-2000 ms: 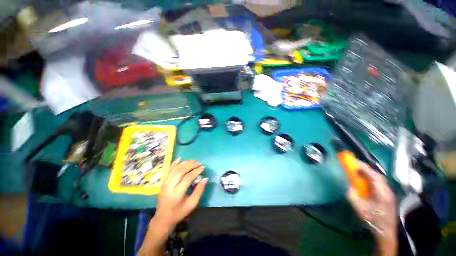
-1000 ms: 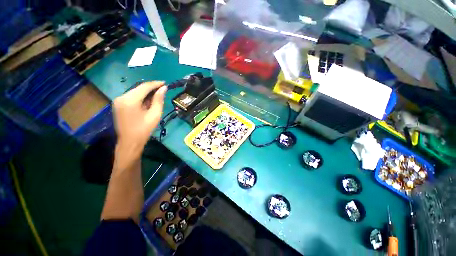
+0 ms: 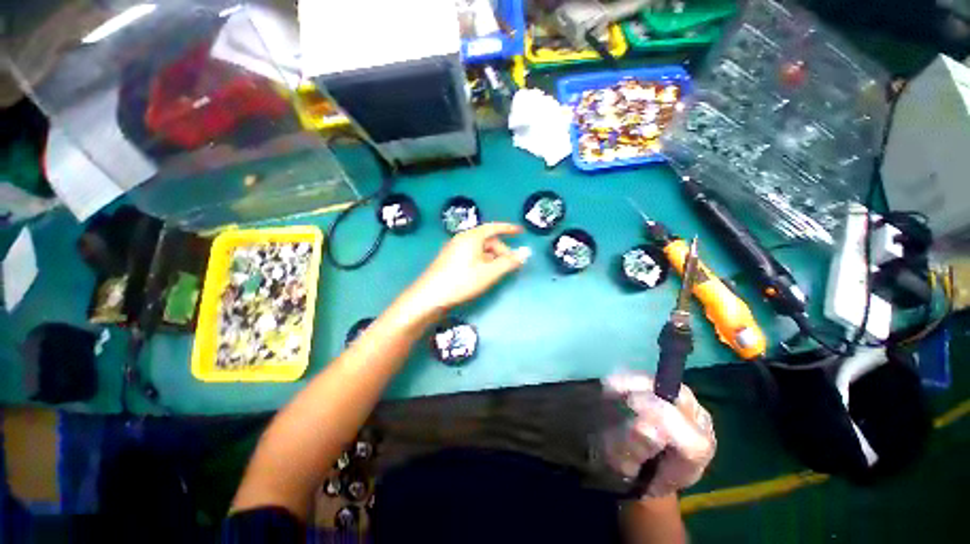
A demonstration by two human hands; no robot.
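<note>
My right hand [image 3: 657,434], in a clear plastic glove, grips the black handle of a soldering iron [image 3: 674,345], its metal tip pointing up. My left hand [image 3: 479,260] is bare and reaches over the mat, fingers curled close to the round black housings; something small and whitish shows at its fingertips, too blurred to name. Housings with boards inside stand on the green mat: one [image 3: 544,211] above the left fingers, one [image 3: 573,251] to their right, one [image 3: 644,267] further right, one [image 3: 455,341] nearer me. Another is partly hidden by my left forearm.
An orange electric screwdriver [image 3: 715,300] and a long black tool [image 3: 746,247] lie at right, beside a bag of boards [image 3: 782,128]. A yellow tray [image 3: 202,319] of parts is at left, a blue tray [image 3: 575,149] at back, near a grey-white box [image 3: 394,90].
The view has swung back right. My right hand has come into view holding the soldering iron upright. My left hand has moved from the soldering station at the left to the housings.
</note>
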